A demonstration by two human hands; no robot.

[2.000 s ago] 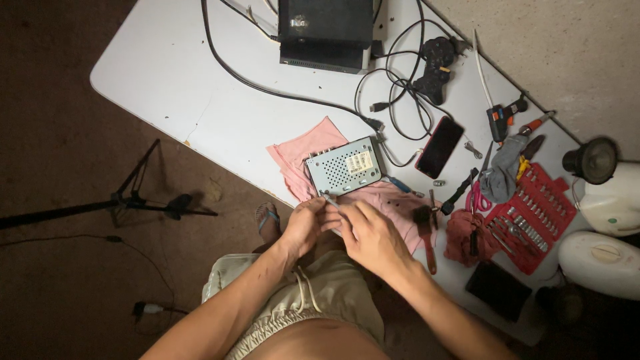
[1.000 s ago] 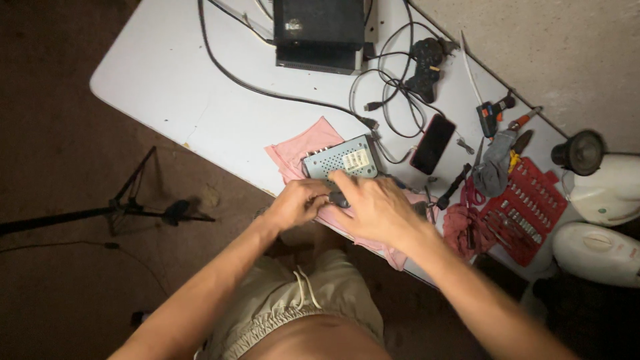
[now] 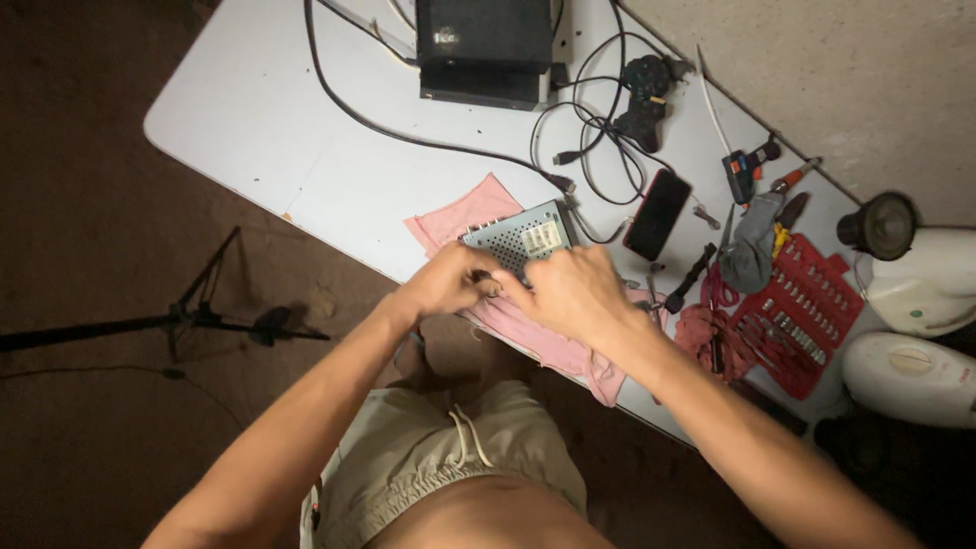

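Observation:
A metal electronics box (image 3: 512, 242) with a perforated face, a printed label and small connectors along one side lies on a pink cloth (image 3: 469, 210) near the table's edge. Both hands are over its near edge. My left hand (image 3: 454, 280) has its fingers curled around something small and dark that I cannot make out. My right hand (image 3: 568, 286) bends over the box's near right part, its thumb reaching to the left hand's fingertips; whether it holds anything is hidden.
Beyond the box are a black console-like device (image 3: 484, 49), looped black cables (image 3: 587, 130), a game controller (image 3: 646, 95) and a phone (image 3: 658, 215). Rightward lie a glue gun (image 3: 743, 171), a grey cloth (image 3: 751, 255), a red socket set (image 3: 812, 305) and a white appliance (image 3: 915, 377). A tripod (image 3: 179, 316) stands at left.
Two seconds ago both hands were in front of the box, with most of its face showing. They have moved onto its near edge and now cover part of it.

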